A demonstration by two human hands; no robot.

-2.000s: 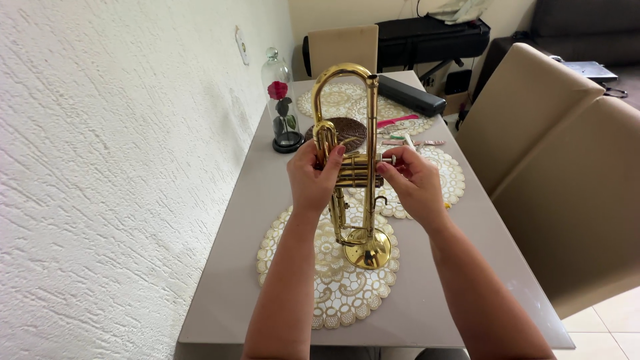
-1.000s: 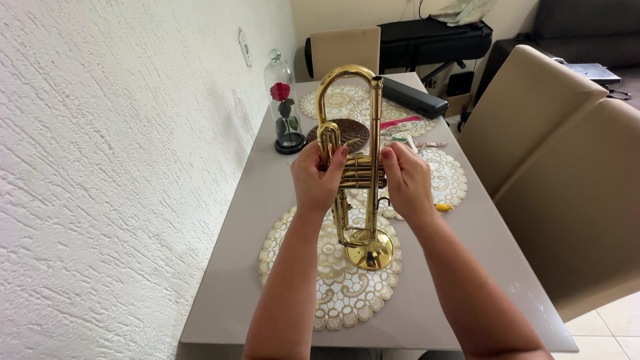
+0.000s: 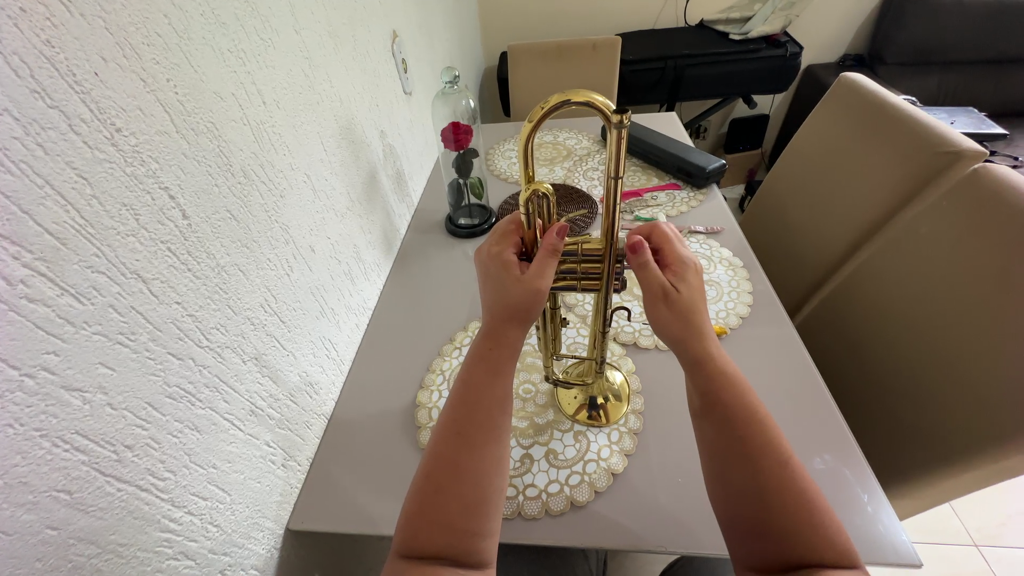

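Note:
A brass trumpet (image 3: 612,184) stands upright, bell down, over a round lace-patterned placemat (image 3: 560,472) on the grey table. My left hand (image 3: 520,272) is closed around its tubing at the left of the valve block, the thumb lying over the front. My right hand (image 3: 668,280) is at the valve end on the right, its thumb and fingertips bent close to the trumpet. Whether those fingertips grip a part of it cannot be told, as the hand hides them.
A rose under a glass dome (image 3: 460,160) stands by the textured wall. Beyond the trumpet are a brown woven mat (image 3: 580,210), a pink comb-like item (image 3: 652,190), a long black case (image 3: 672,154) and more placemats. Beige chairs (image 3: 856,184) line the right side.
My right hand has shifted at the valve end, and its fingers are curled differently than two seconds ago. The trumpet and my left hand have stayed nearly in place.

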